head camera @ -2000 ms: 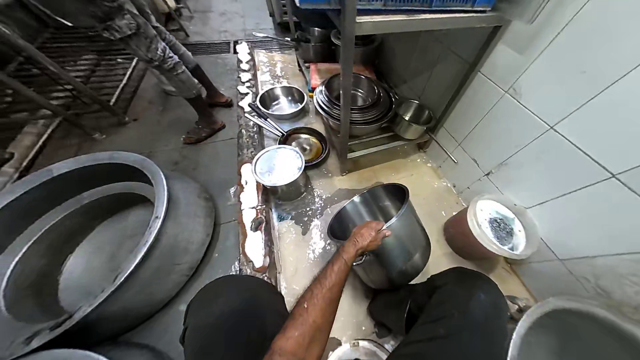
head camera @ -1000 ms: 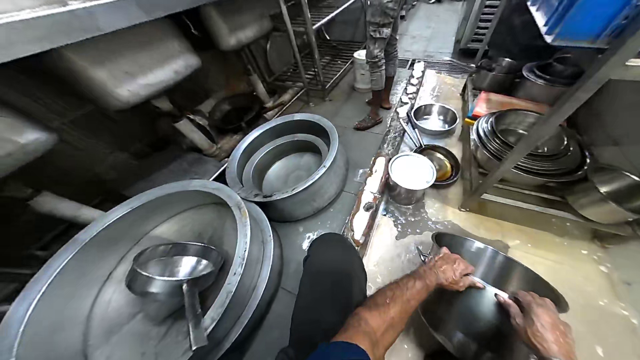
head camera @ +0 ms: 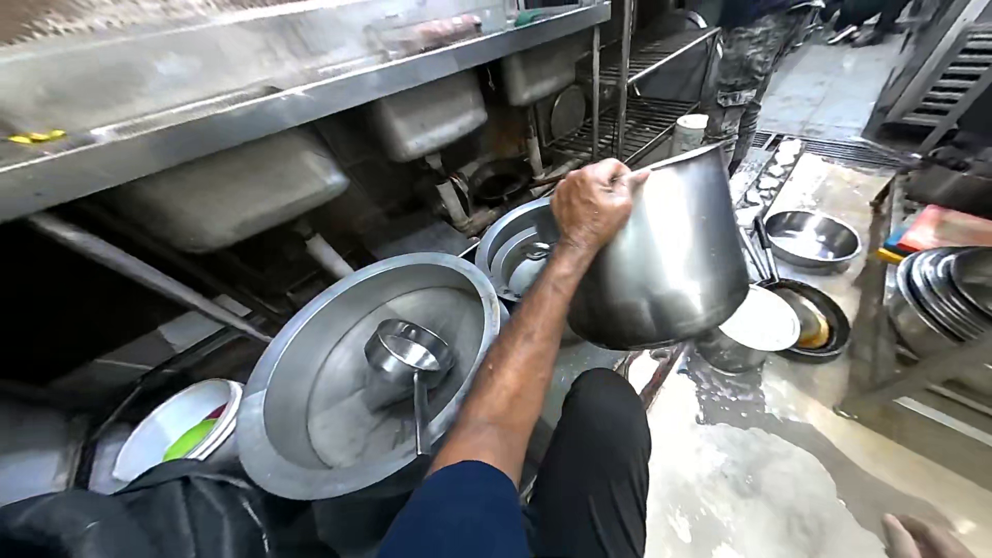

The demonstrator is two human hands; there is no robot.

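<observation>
My left hand point(head camera: 593, 203) grips the rim of a deep stainless steel pot point(head camera: 663, 260), which is tilted and held up off the floor, partly in front of a large metal basin point(head camera: 508, 232). My right hand point(head camera: 926, 536) shows only as fingers at the bottom right edge, over the wet floor and away from the pot. A wider metal basin point(head camera: 263, 434) lies left of my left forearm, with a long-handled steel pan point(head camera: 411, 353) inside it. Just right of the raised pot stand a white-topped container point(head camera: 761, 319), a black frying pan point(head camera: 833, 322) and a steel bowl point(head camera: 812, 239).
Undersides of sinks point(head camera: 240, 190) and a steel counter edge point(head camera: 310, 101) run along the left. White bowls point(head camera: 167, 422) sit at the lower left. Nested steel bowls point(head camera: 930, 298) rest on a rack at the right. A person's trousered legs point(head camera: 740, 85) are at the back.
The pot has been lifted from the floor and moved left, held by my left hand. My right hand has let go of its rim. The view has turned left.
</observation>
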